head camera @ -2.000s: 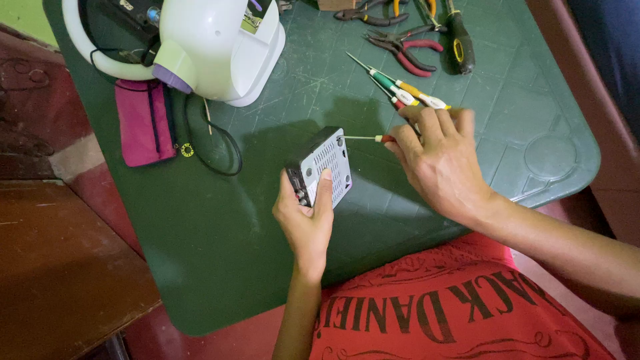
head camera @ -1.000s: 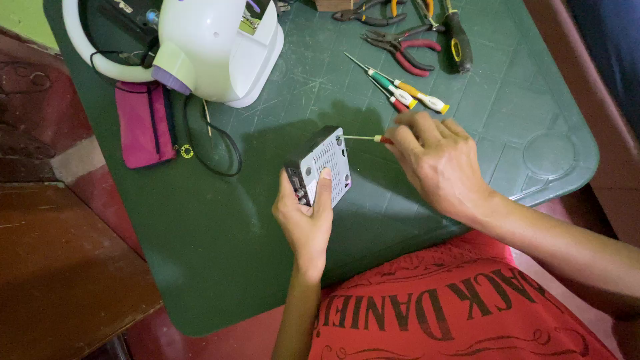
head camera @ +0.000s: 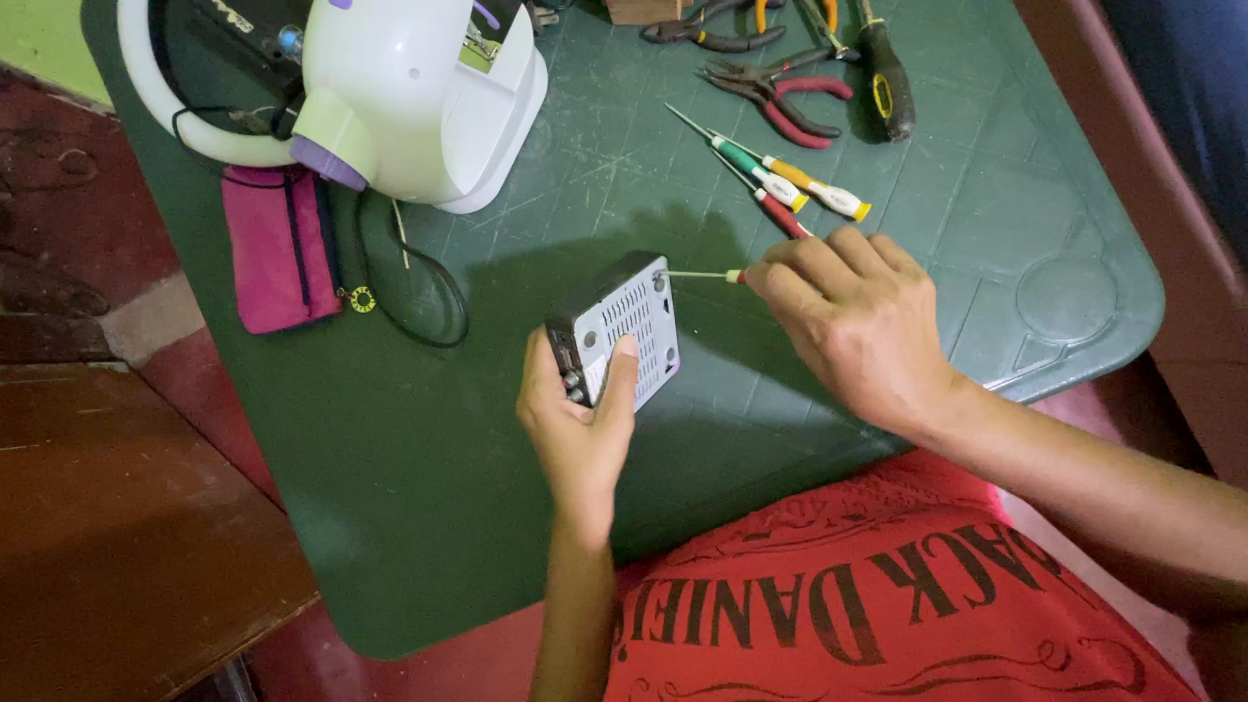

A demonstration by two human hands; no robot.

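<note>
My left hand [head camera: 585,409] grips a small electronic box [head camera: 639,327] by its lower left end, the thumb lying across its slotted, light grey underside. Sockets show on the box's dark left side. It is held tilted above the green table. My right hand [head camera: 853,327] holds a thin screwdriver [head camera: 704,275]; its shaft points left and the tip is at the box's upper right corner, by a round foot. Most of its handle is hidden in my fingers. Just beyond that hand lie precision screwdrivers with a green-and-white handle [head camera: 770,180], a yellow-and-white handle [head camera: 819,190] and a red handle [head camera: 783,214].
Red-handled pliers [head camera: 785,97], orange-and-black cutters [head camera: 712,29] and a black-handled screwdriver [head camera: 885,88] lie at the far side of the green table [head camera: 419,526]. A white sewing machine [head camera: 400,97] stands at the upper left, near a pink zip pouch [head camera: 278,249] with a black cord.
</note>
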